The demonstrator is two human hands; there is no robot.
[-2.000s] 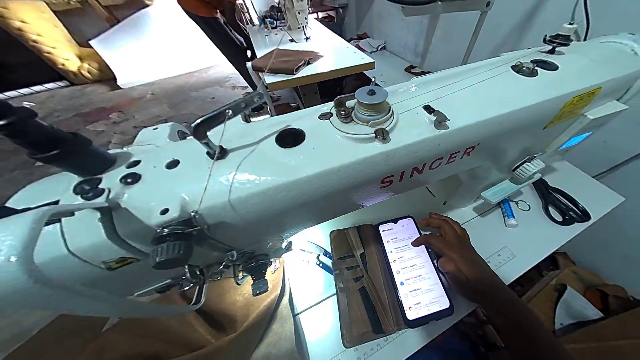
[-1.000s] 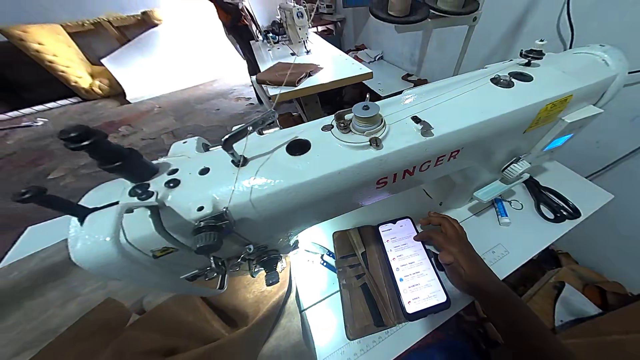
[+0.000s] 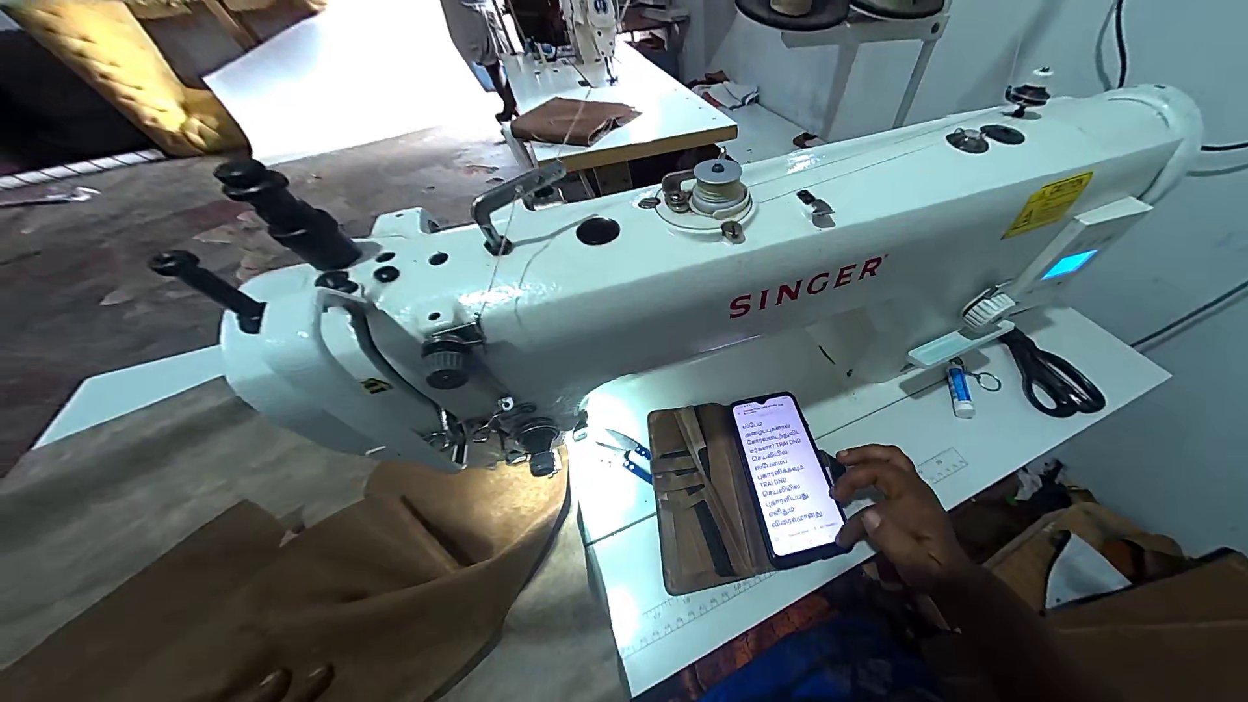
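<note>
My right hand (image 3: 897, 507) rests at the right edge of a smartphone (image 3: 788, 478), its fingers bent and apart. The phone's lit screen shows text, and it lies in an opened brown wallet case (image 3: 712, 497) on the sewing table. Only a few fingertips of my left hand (image 3: 292, 684) show at the bottom edge, on the brown leather-like material (image 3: 361, 604); the rest of it is hidden. That material runs under the head of a white Singer sewing machine (image 3: 624, 302). Small blue-handled thread snips (image 3: 636, 460) lie between needle area and case.
Black-handled scissors (image 3: 1058, 375) and a blue-and-white tube (image 3: 960, 390) lie on the table at the right. More brown material (image 3: 1141, 595) is heaped below the table's right edge. Behind stands another sewing table (image 3: 673, 97) with folded brown material (image 3: 573, 121); a person stands near it.
The phone screen has changed from a list to large text. My right hand has moved off the screen to the phone's right edge. Fingertips of my left hand now show at the bottom.
</note>
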